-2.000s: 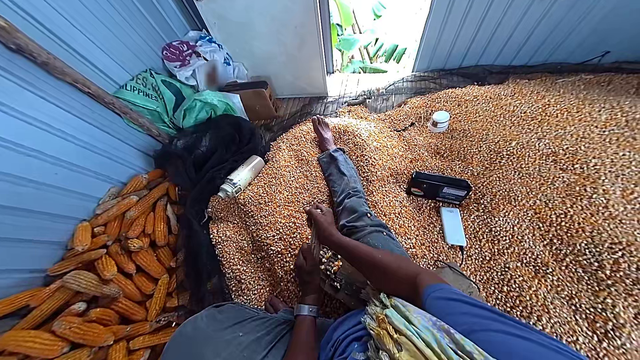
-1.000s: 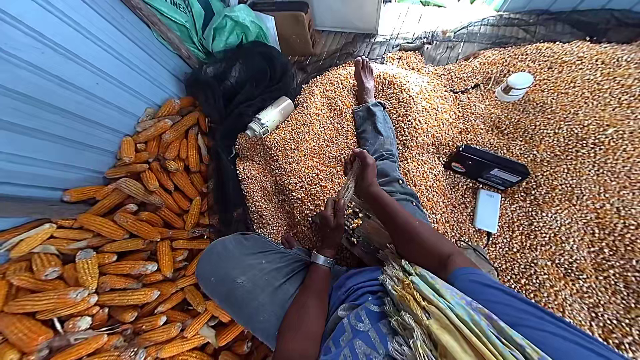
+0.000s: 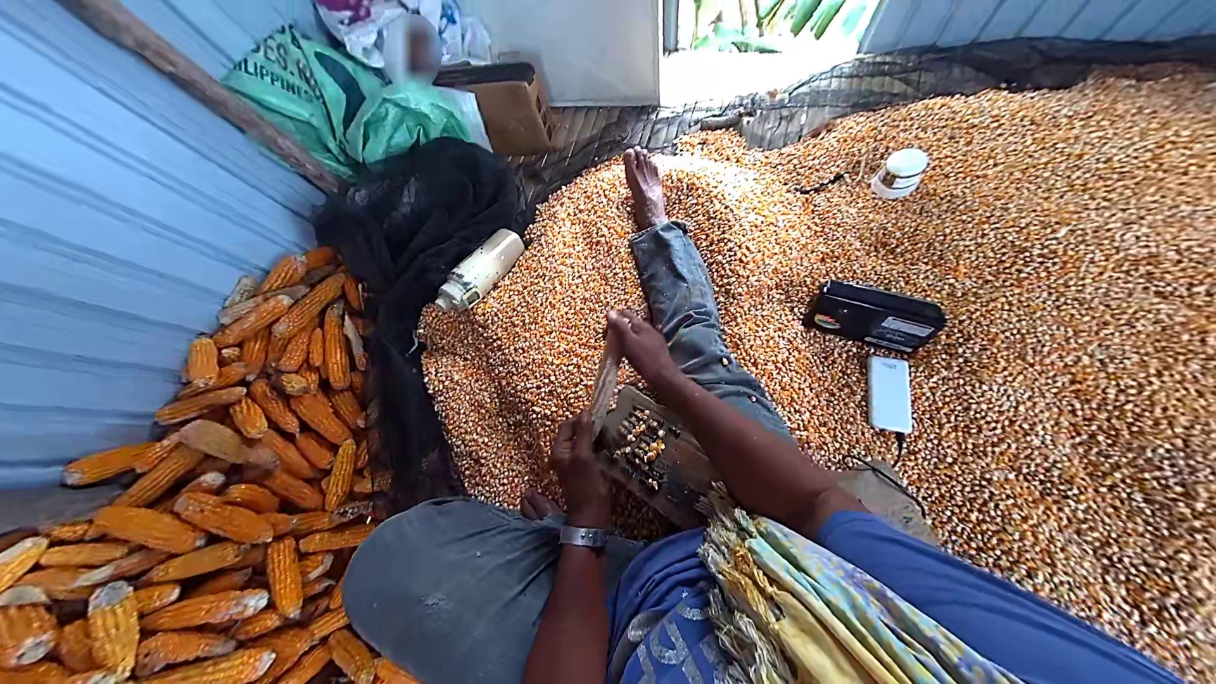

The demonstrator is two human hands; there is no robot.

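Between my two hands stretches a thin, pale brown strip [image 3: 605, 380], perhaps a husk or a flat stick. My left hand [image 3: 578, 461] is closed on its lower end, beside a wooden board [image 3: 670, 465] with loose kernels on it. My right hand [image 3: 641, 344] grips the upper end, above my outstretched leg. Shelled corn kernels [image 3: 513, 380] lie heaped around the leg. Dried corn cobs [image 3: 228, 518] with kernels on them are piled at the left.
A bottle [image 3: 483, 270] lies by black netting [image 3: 413, 209]. To the right are a black radio-like device [image 3: 874, 315], a white power bank or phone [image 3: 889, 394] with a cable, and a white jar [image 3: 900, 174]. Green sacks [image 3: 313, 104] and a cardboard box [image 3: 513, 109] stand at the back.
The view has shifted. My hands are farther apart than two seconds ago, with the pale strip plainly visible between them.
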